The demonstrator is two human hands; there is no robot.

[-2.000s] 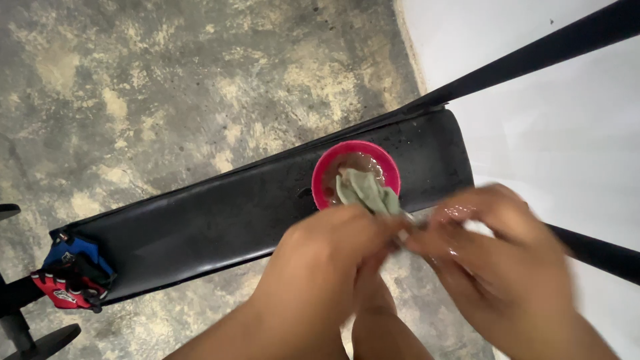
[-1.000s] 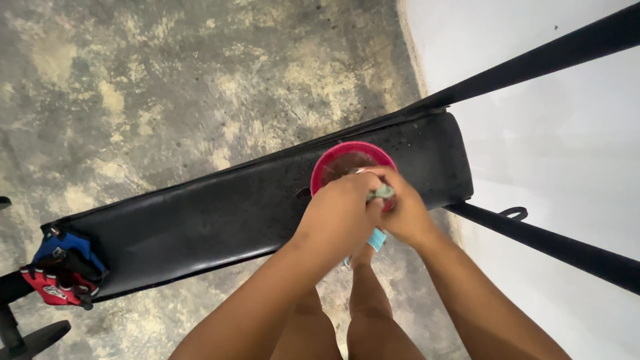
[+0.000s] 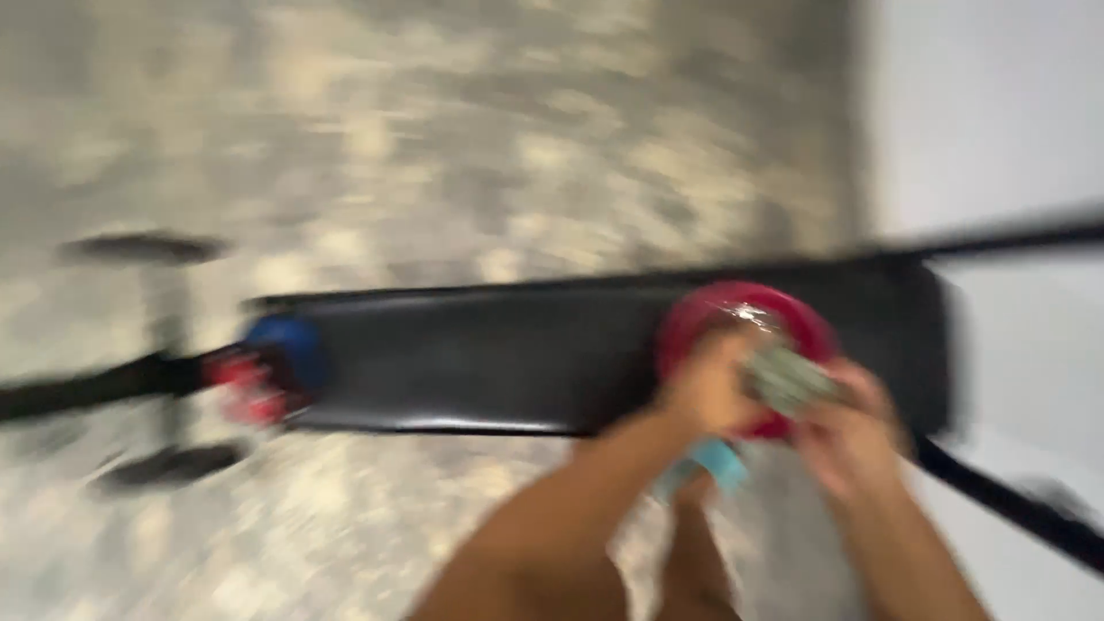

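A pale green cloth (image 3: pixel 787 378) is stretched between my two hands over a red-pink bowl (image 3: pixel 806 319). My left hand (image 3: pixel 711 379) grips the cloth's left end, near the bowl's lower left rim. At the other end, my right hand (image 3: pixel 849 423) holds the cloth beside the lower right rim. The bowl rests on the right part of a black padded bench (image 3: pixel 483 358). Light glints inside the bowl, and the hands and cloth hide part of it. The view is blurred.
Blue (image 3: pixel 289 345) and red (image 3: pixel 250 388) items lie at the bench's left end, by a black metal frame (image 3: pixel 95 384). Black bars (image 3: pixel 1013 500) run rightward along a white wall (image 3: pixel 992 112). Below the bowl are my legs and a light blue item of footwear (image 3: pixel 720 464).
One second ago my hands were close together around the cloth; now they are farther apart with it between them. The view has turned and blurred.
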